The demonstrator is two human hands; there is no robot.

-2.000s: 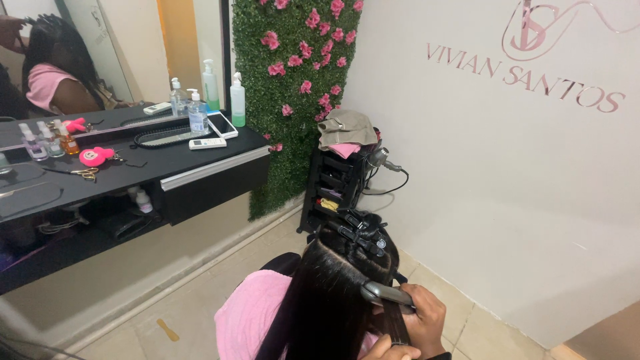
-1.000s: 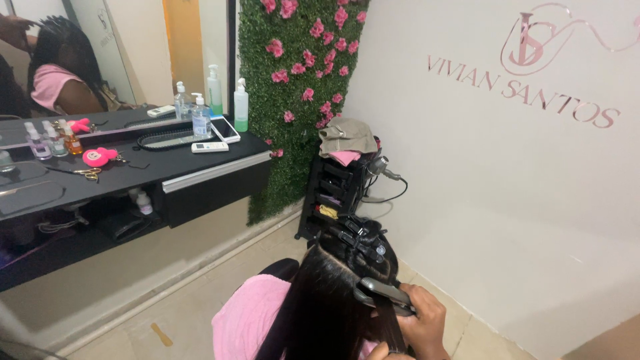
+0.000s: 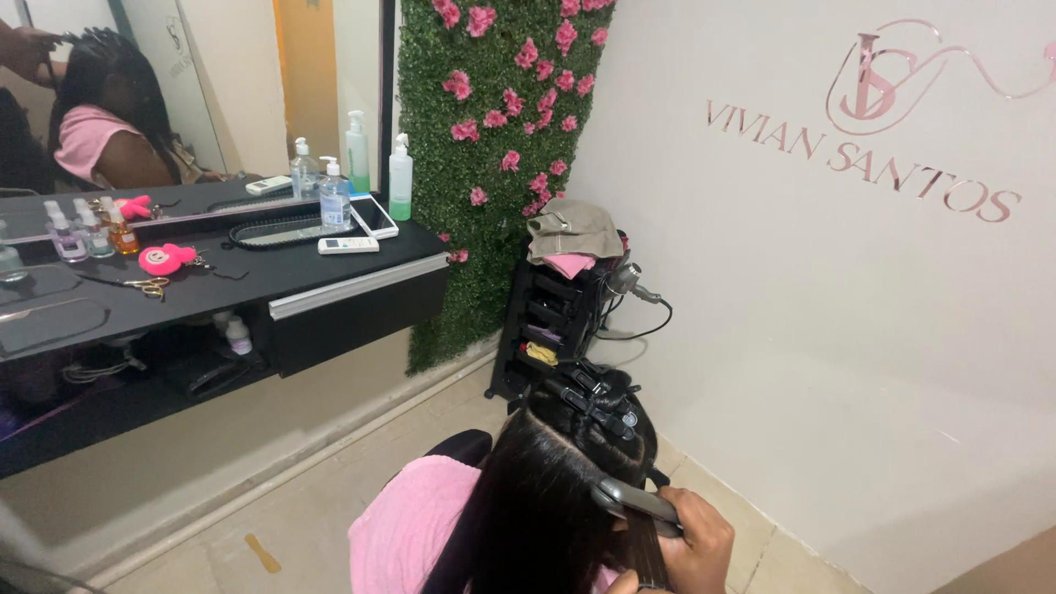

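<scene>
My right hand [image 3: 700, 540] is closed around a grey hair straightener [image 3: 639, 502], whose plates lie at a strand of dark hair near the head of a seated person. Of my left hand [image 3: 624, 584] only fingertips show at the bottom edge, by the lower part of that strand [image 3: 645, 549]; something dark and curved is beside them, and its hold is partly hidden. The person's long dark hair [image 3: 528, 503] hangs straight, with a parting above the ear side. Black sectioning clips [image 3: 598, 408] pin up the hair on top. A pink towel [image 3: 404, 520] covers the shoulders.
A black counter [image 3: 223, 289] with pump bottles [image 3: 335, 198], small spray bottles, gold-handled scissors [image 3: 153, 286] and a remote control [image 3: 348, 245] runs along the left under a mirror. Beyond the head stands a black trolley [image 3: 516, 330] with cloths and a hair dryer [image 3: 624, 278]. A white wall rises at right.
Two seconds ago more of my left hand showed near the strand; now only its fingertips are in view. The straightener remains in my right hand near the head.
</scene>
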